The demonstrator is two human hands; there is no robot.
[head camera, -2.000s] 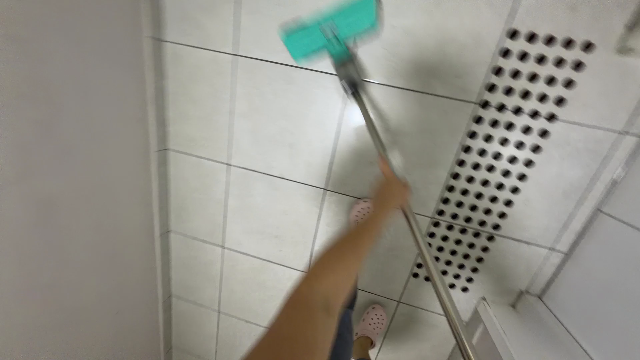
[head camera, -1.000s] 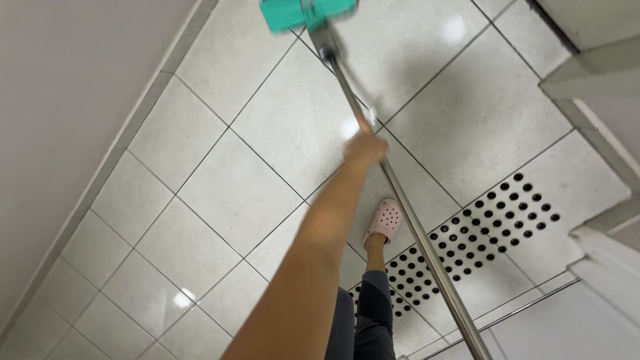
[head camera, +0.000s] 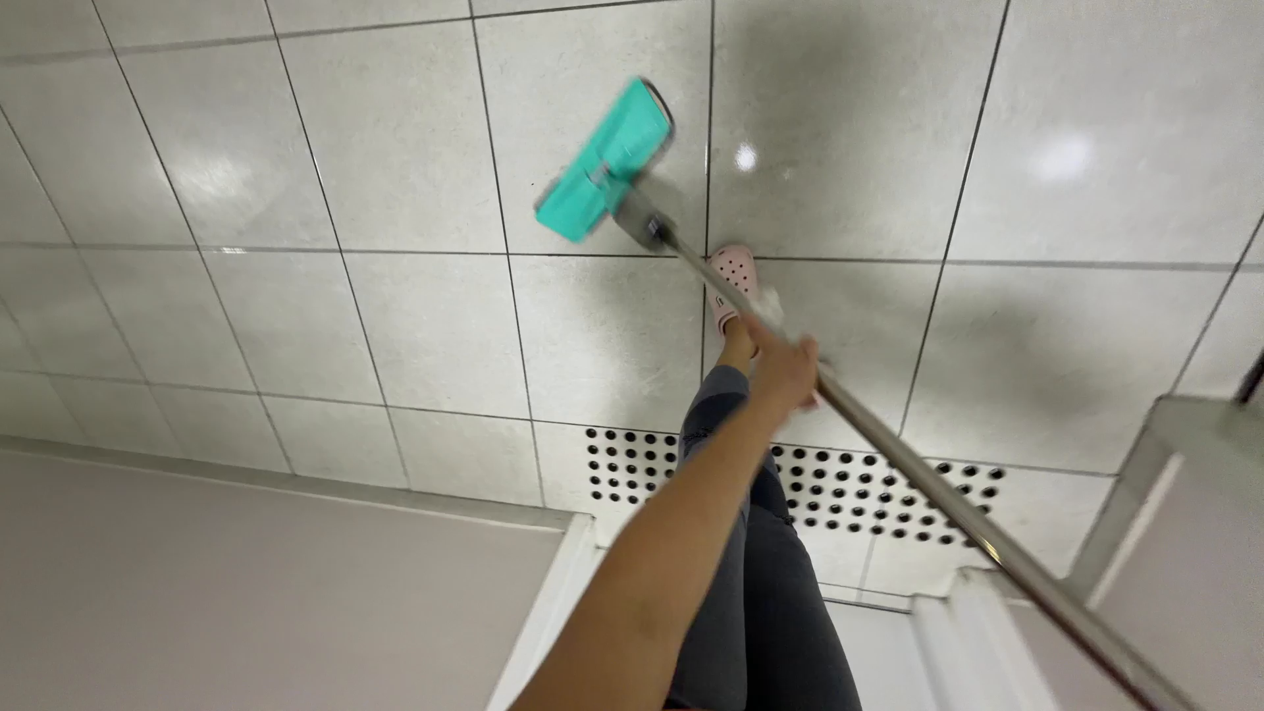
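Observation:
My left hand (head camera: 785,373) is closed around the metal handle (head camera: 889,444) of a flat mop, with the forearm coming up from the bottom edge. From the hand the handle slants up and left through a grey joint to the teal mop head (head camera: 604,163), which is slightly blurred over the pale floor tiles (head camera: 415,148). The handle's other end leaves the view at the lower right. My right hand is out of sight. A pink clog (head camera: 734,276) is on my foot, just below and right of the mop head, partly behind the handle.
A strip of dark round holes (head camera: 839,489) crosses the floor behind my legs. A pale wall (head camera: 247,583) with a ledge along its base fills the lower left. White frame edges (head camera: 563,592) stand left of my legs, and a grey-edged panel (head camera: 1175,513) is at the right.
The mop head has come closer to my pink clog than it was a second ago. My left hand keeps its hold on the handle. The view has turned strongly.

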